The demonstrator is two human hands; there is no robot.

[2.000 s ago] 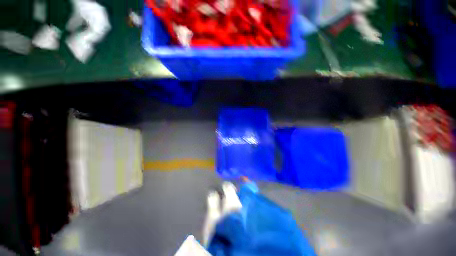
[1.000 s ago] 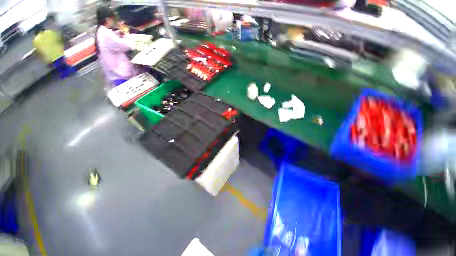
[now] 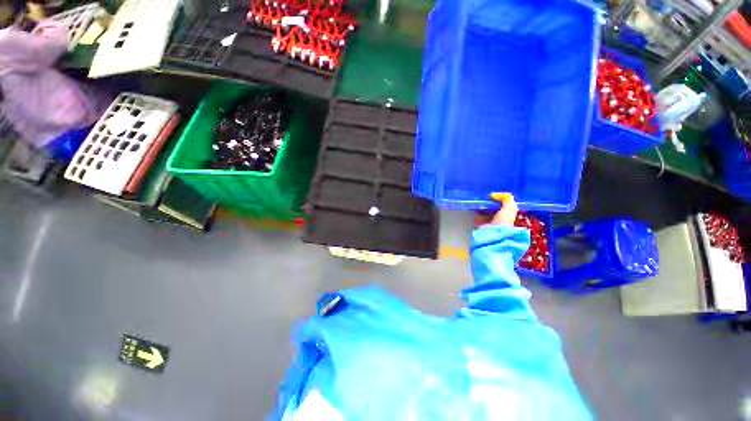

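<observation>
A large blue plastic bin point(image 3: 515, 107) is held up in front of me over the bench edge, and no contents show in it. My right hand point(image 3: 503, 210) grips its near rim, with yellow-orange on a finger. My left hand is not visible. Another blue bin point(image 3: 553, 267) with red spring clamps point(image 3: 535, 242) is partly hidden below the held bin and my arm. A further blue bin point(image 3: 619, 138) heaped with red clamps point(image 3: 626, 94) stands on the bench at right.
A black compartment tray point(image 3: 366, 177) lies left of the held bin. A green crate point(image 3: 247, 181) holds black parts. White trays point(image 3: 123, 140) and a person's pink sleeve point(image 3: 41, 90) are at left. A blue stool point(image 3: 630, 251) and another tray stack point(image 3: 725, 279) are at right.
My view has shifted. The large blue bin, low near the floor before, is now raised above the bench edge in my right hand. The red clamps below it have come into view.
</observation>
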